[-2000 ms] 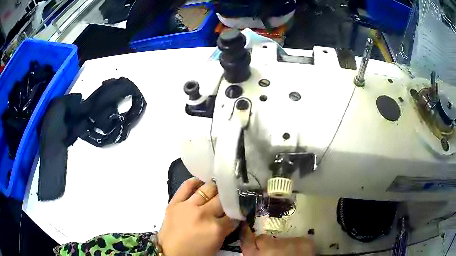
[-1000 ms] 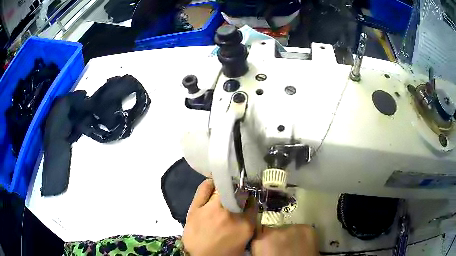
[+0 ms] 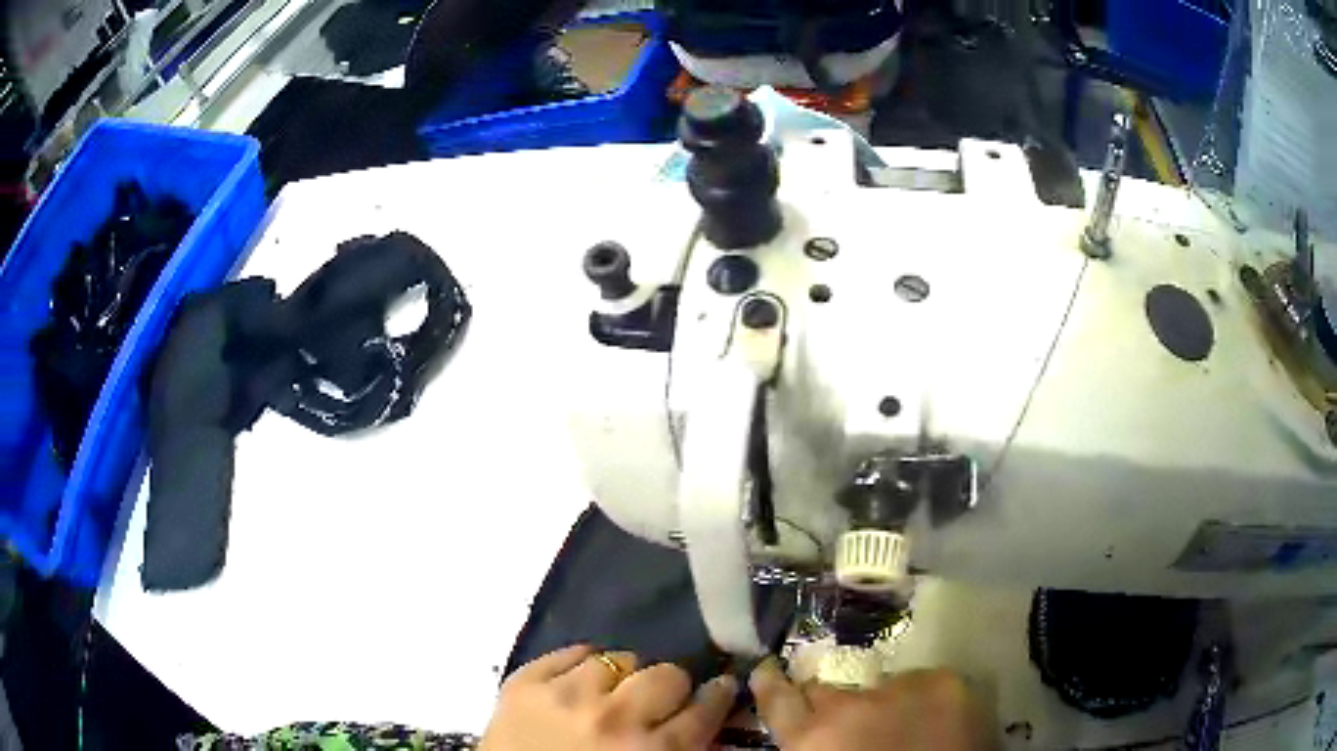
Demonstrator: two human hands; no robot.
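A flat black fabric panel lies under the left end of the off-white sewing machine head. My left hand, with a ring on one finger, presses and holds the panel's near edge. My right hand is beside it, fingertips at the same edge, just below the white curved cover. The fingertips of both hands nearly meet. The needle and presser foot are mostly hidden behind the cover, and the hands are cut off by the lower picture edge.
A blue bin with black pieces stands at the left. Black strips and a ring-shaped black piece lie beside it. A rounded black piece and a slim dark tool lie at right. Another blue bin is behind.
The panel has turned and shows more of its surface left of the cover. My left hand has moved down and left to its near edge. The view has shifted slightly.
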